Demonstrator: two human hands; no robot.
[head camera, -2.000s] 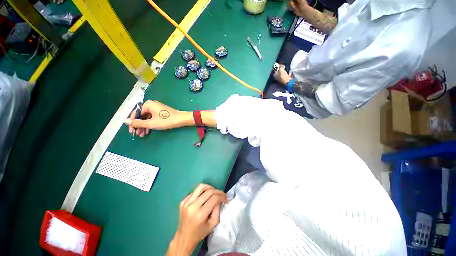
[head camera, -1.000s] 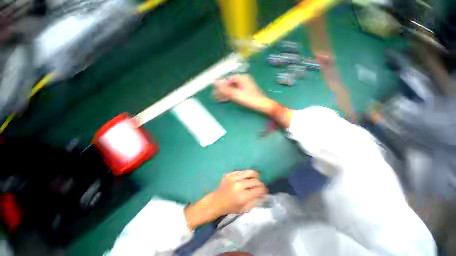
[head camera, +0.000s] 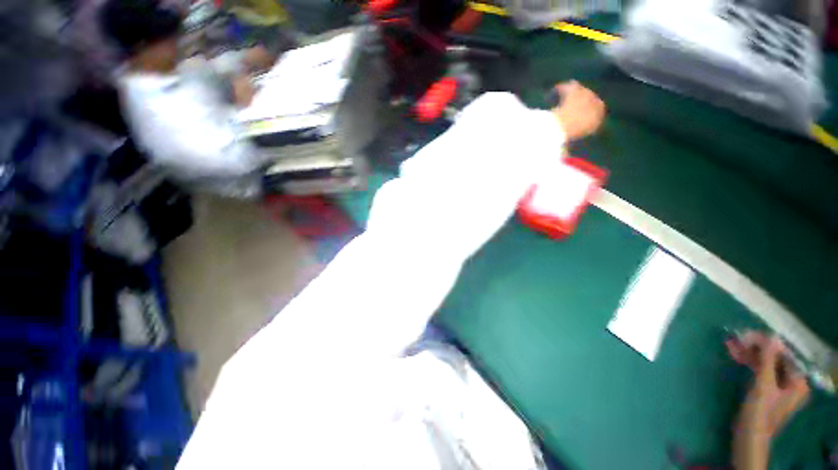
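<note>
The view is blurred. My left hand is stretched out beyond the red tray, over the dark green belt; its fingers look curled, and whether it holds anything cannot be told. My right hand is at the lower right beside the pale metal strip, with its fingers bent around a thin dark tool that looks like the tweezers. The white label sheet lies flat on the green mat between the red tray and my right hand. No round board is in view.
The pale metal strip edges the belt. Bagged white trays lie on the far side. A red clamp handle stands beyond my left sleeve. Stacked grey instruments carry papers. A person in a pale smock is at the upper left.
The view has swung left. My left hand has moved from the near bench edge out past the red tray. My right hand stays near the metal strip; the round boards have left the view.
</note>
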